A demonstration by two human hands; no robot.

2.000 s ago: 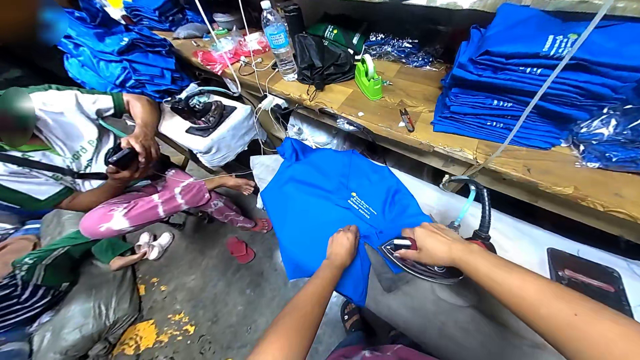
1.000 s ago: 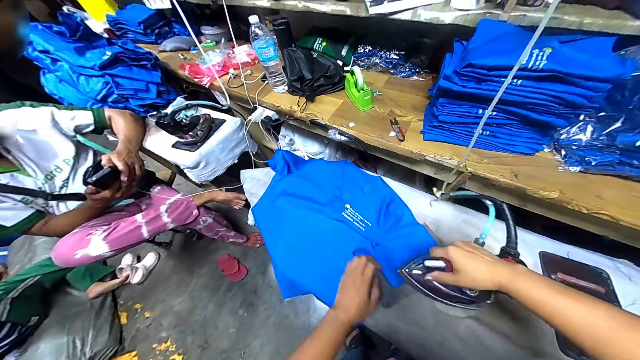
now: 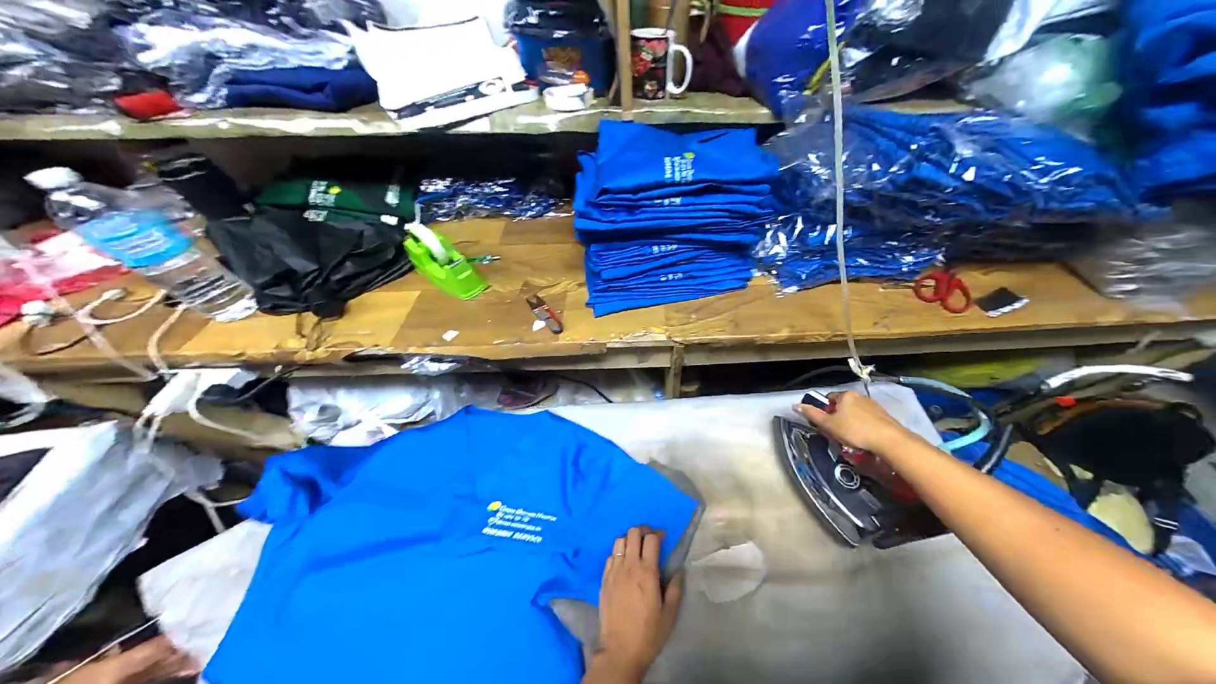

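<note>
A blue short-sleeved shirt with a printed chest logo lies spread on the pale cloth-covered ironing surface. My left hand rests on its right-hand sleeve near the hem, fingers together and lying on the fabric. To the right, my right hand grips the handle of a dark steam iron. The iron is tilted up, its soleplate edge toward the shirt, and does not touch the shirt. A grey piece shows at the sleeve's edge.
On the wooden shelf behind stand folded blue shirts, a green tape dispenser, thread snips, red-handled scissors and a water bottle. A cord hangs before it. Another person's hand shows at lower left.
The iron in my right hand has moved off the sleeve to the right. My left hand has moved onto the sleeve. The view has swung right and up.
</note>
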